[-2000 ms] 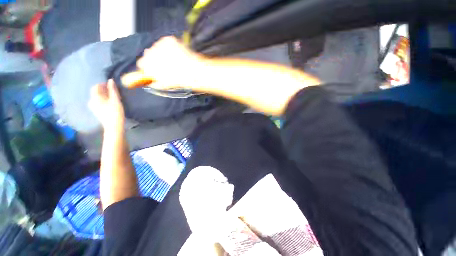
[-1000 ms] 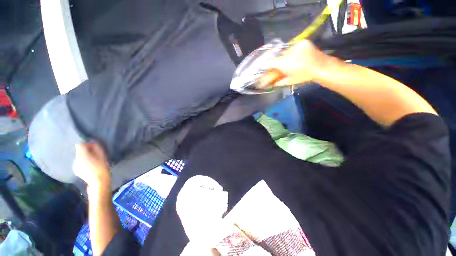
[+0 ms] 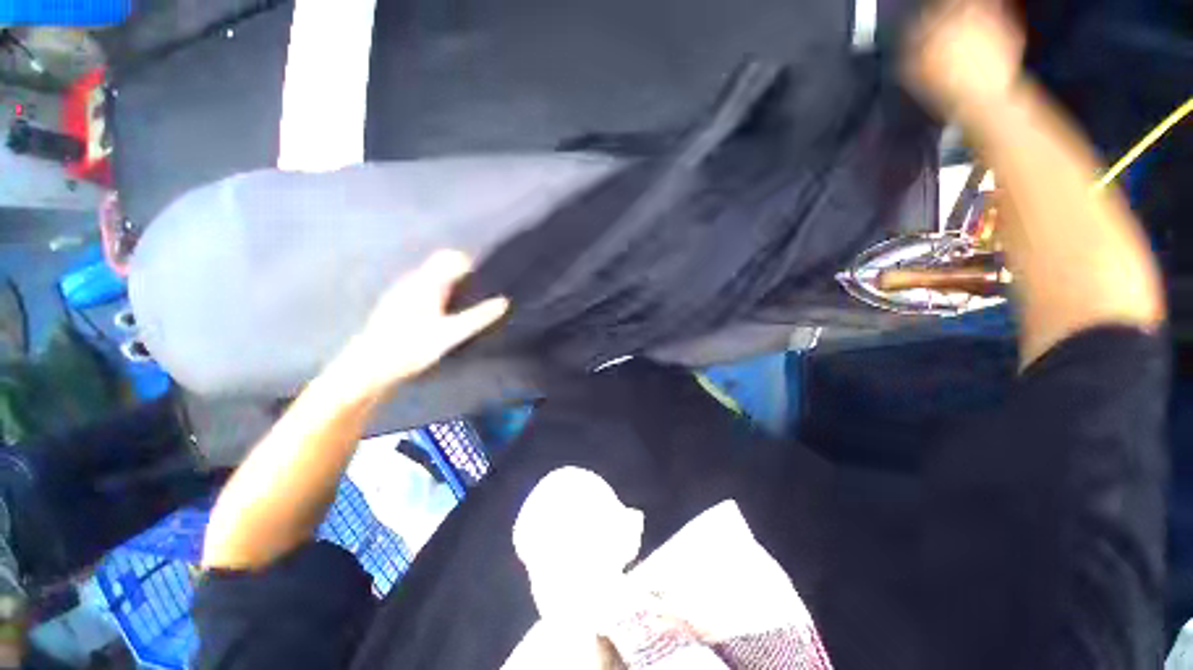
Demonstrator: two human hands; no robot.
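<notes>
The black garment [image 3: 654,236] lies bunched and folded across the right part of the long grey padded board [image 3: 281,262]. My left hand [image 3: 425,321] is at the garment's left edge, thumb and fingers apart with dark cloth between them; whether they grip it is unclear. My right hand [image 3: 966,59] is blurred at the top right, over dark cloth; its fingertips and any hold cannot be made out. The silvery iron with a brown handle [image 3: 929,278] sits at the board's right end, below my right hand and away from it.
A white strip [image 3: 327,85] crosses the dark table behind the board. Blue baskets [image 3: 151,589] are below left. A yellow line [image 3: 1151,141] runs at the far right. A red object [image 3: 89,124] is at the left.
My right hand has let go of the iron and moved up and right. The garment is bunched rightward, baring more of the board. My left hand has moved right.
</notes>
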